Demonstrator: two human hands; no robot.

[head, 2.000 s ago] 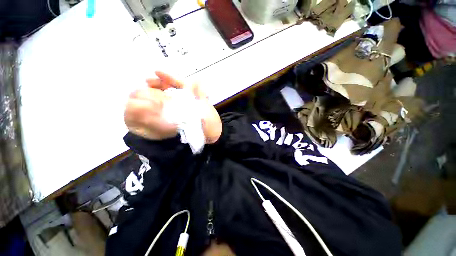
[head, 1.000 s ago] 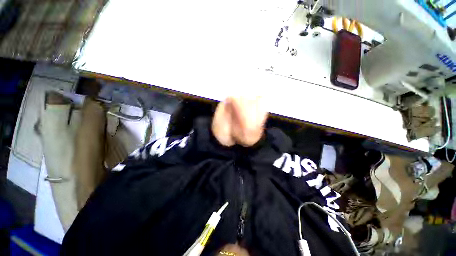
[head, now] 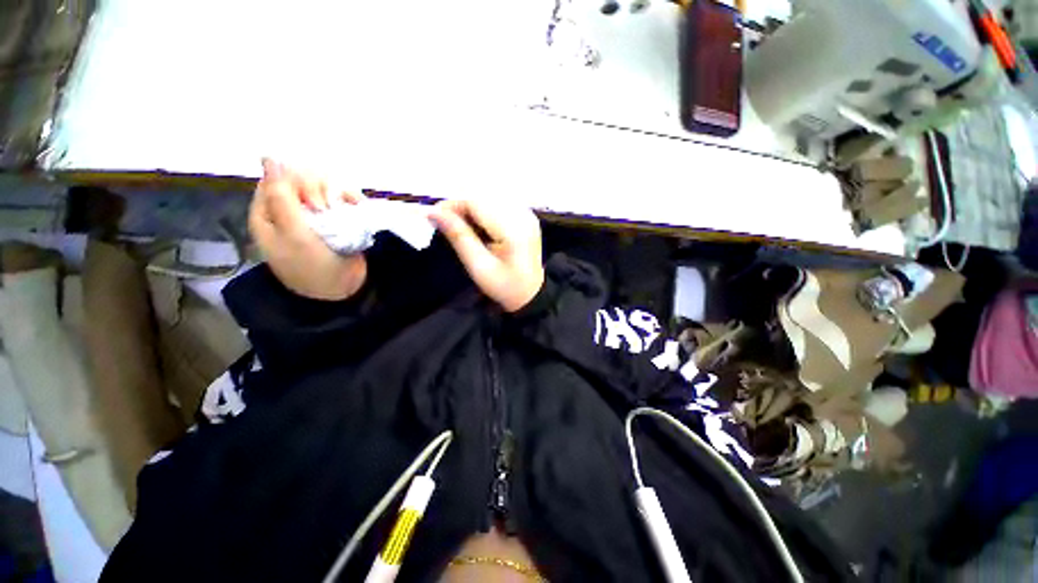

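A small crumpled white piece [head: 370, 221] is stretched between my two hands, in front of the table's brown front edge. My left hand [head: 298, 233] holds its left, bunched end, with the fingers around it. My right hand [head: 492, 248] pinches its right end between thumb and fingers. Whether the piece is tissue, cloth or interlining cannot be told.
The white sewing table [head: 342, 91] spans the top. A dark red phone [head: 713, 68] lies by the sewing machine [head: 865, 68]. Brown strips [head: 882, 182] stand at the table's right end. Beige-brown panels [head: 125, 342] lie low at left, bundles of cut parts [head: 820, 342] low at right.
The hands were close together a second ago and are now apart, with the white piece spread between them. The view has turned; the phone and machine sit further left and higher than one second ago.
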